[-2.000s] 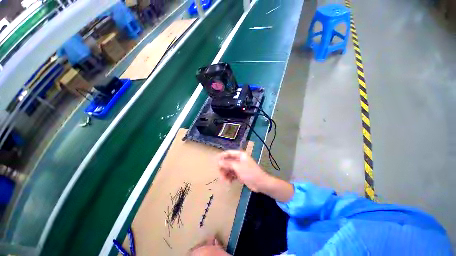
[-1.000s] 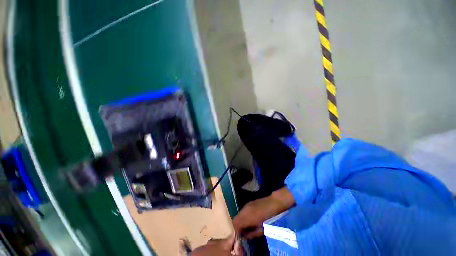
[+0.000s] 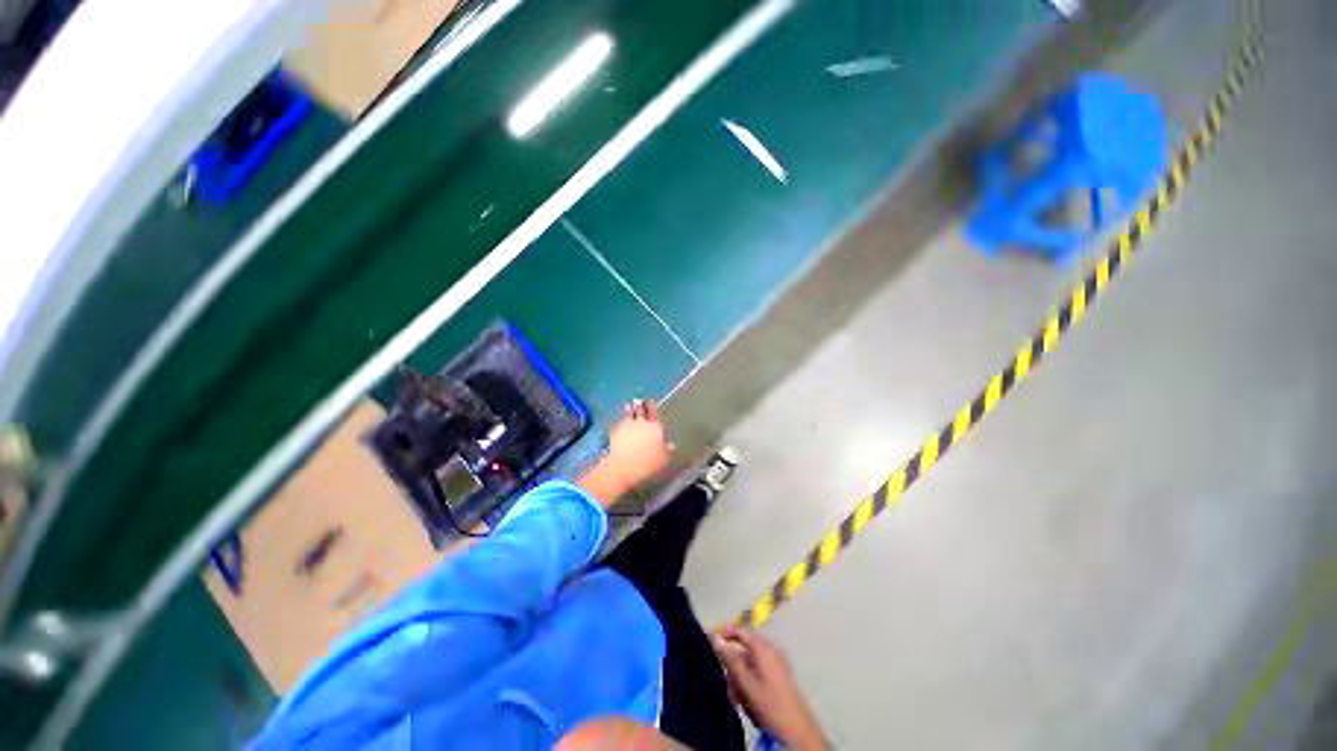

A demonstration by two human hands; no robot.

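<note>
My left hand (image 3: 638, 445) reaches out at the bench's near edge, just right of the black tray, with fingers bent. It is blurred; I cannot tell if it holds anything. My right hand (image 3: 760, 682) is low over the floor at the bottom, fingers curled; its contents cannot be made out. The brown cardboard sheet (image 3: 301, 499) lies on the bench at left, partly covered by my sleeve. A small dark heap of wires (image 3: 318, 550) lies on it, with a faint greyish patch (image 3: 356, 590) beside it.
The speckled tray (image 3: 554, 385) holds black soldering equipment (image 3: 455, 426) and the square metal-rimmed box (image 3: 459, 481). Blue-handled cutters (image 3: 226, 562) lie at the cardboard's far left. A blue stool (image 3: 1078, 162) stands on the floor beside yellow-black tape (image 3: 953, 440). A skin-coloured patch shows at the bottom edge.
The view has swung, bringing the stool back into sight and the cardboard to the left. My hands were close together near the cardboard's edge; now they are far apart, the left stretched beyond the tray.
</note>
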